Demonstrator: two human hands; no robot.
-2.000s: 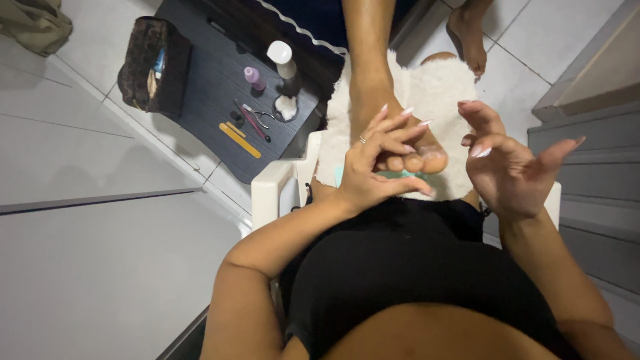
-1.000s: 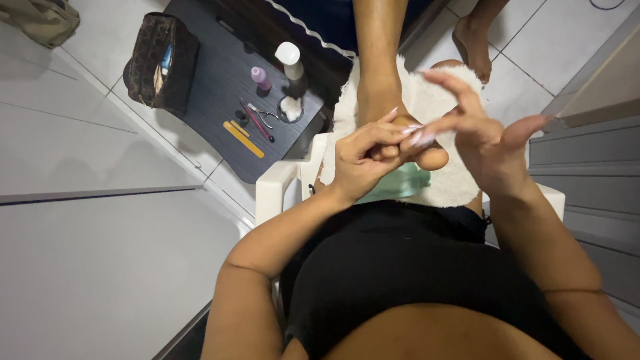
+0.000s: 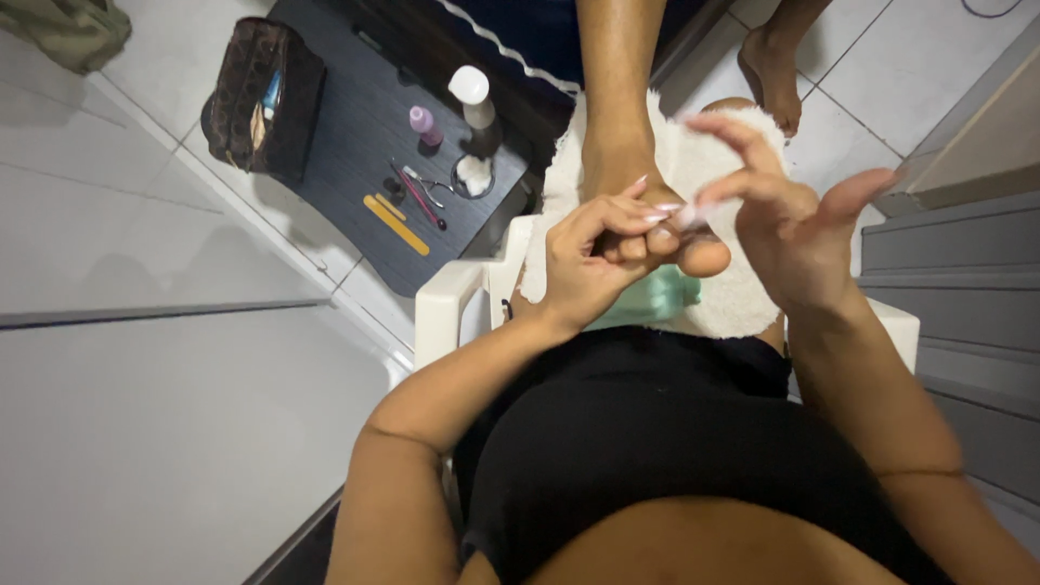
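My left hand (image 3: 597,256) is closed around the smaller toes of another person's foot (image 3: 626,162), with its fingers over the top. The foot rests on a white fluffy towel (image 3: 735,305) across my lap, and its big toe (image 3: 704,257) points toward me. Beside the big toe is my right hand (image 3: 792,211), its fingers spread and partly blurred; nothing can be made out in it, and whether its index fingertip touches the foot is unclear. A translucent green item (image 3: 650,298) lies under the toes on the towel.
On a dark wooden surface (image 3: 341,162) at left are a brown patterned bag (image 3: 264,101), a white-capped bottle (image 3: 475,101), a small purple bottle (image 3: 425,126), a dish of cotton (image 3: 474,175), metal nippers (image 3: 429,185) and an orange nail file (image 3: 396,225). White chair armrests (image 3: 447,305) flank me.
My left hand has moved from beside the toes to a hold around the smaller ones. My right hand has moved closer to the big toe, its fingers shifting.
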